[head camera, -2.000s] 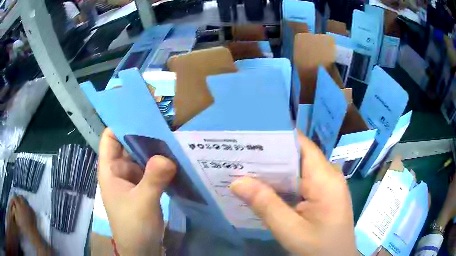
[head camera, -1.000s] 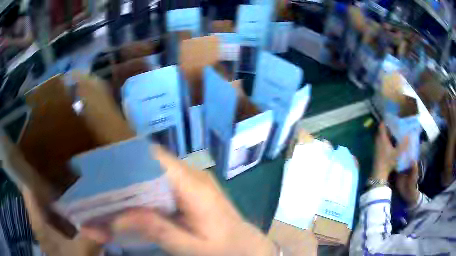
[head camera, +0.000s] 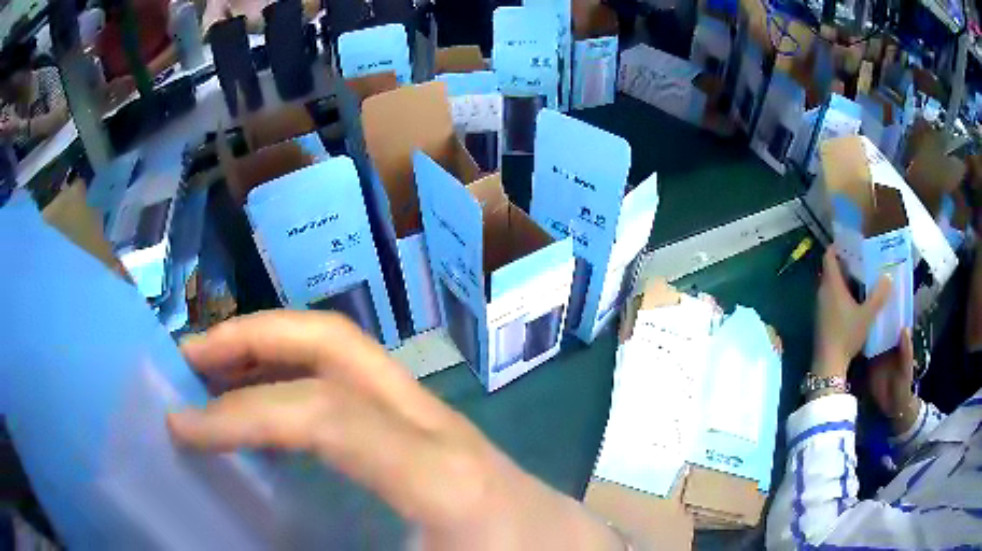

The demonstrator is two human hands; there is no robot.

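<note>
A light blue and white carton (head camera: 92, 366) fills the lower left, close to the camera, blurred and cut off by the edge. A brown inner flap shows behind its top. My right hand (head camera: 323, 404) reaches in from below, with fingers apart and fingertips at the carton's right side. Whether they grip it or only touch it cannot be told. My left hand is not visible; it may be behind the carton or out of the picture.
Erected open-top cartons (head camera: 528, 312) stand ahead along a metal rail (head camera: 727, 239). Flat blanks (head camera: 659, 398) lie in stacks at lower right; more lie at left. A yellow-handled tool (head camera: 797, 254) lies at right. Another person's hands (head camera: 845, 323) hold a carton.
The carton has moved from the centre to the far left, and its large blue side now shows. My left hand has gone from sight. The view has turned right.
</note>
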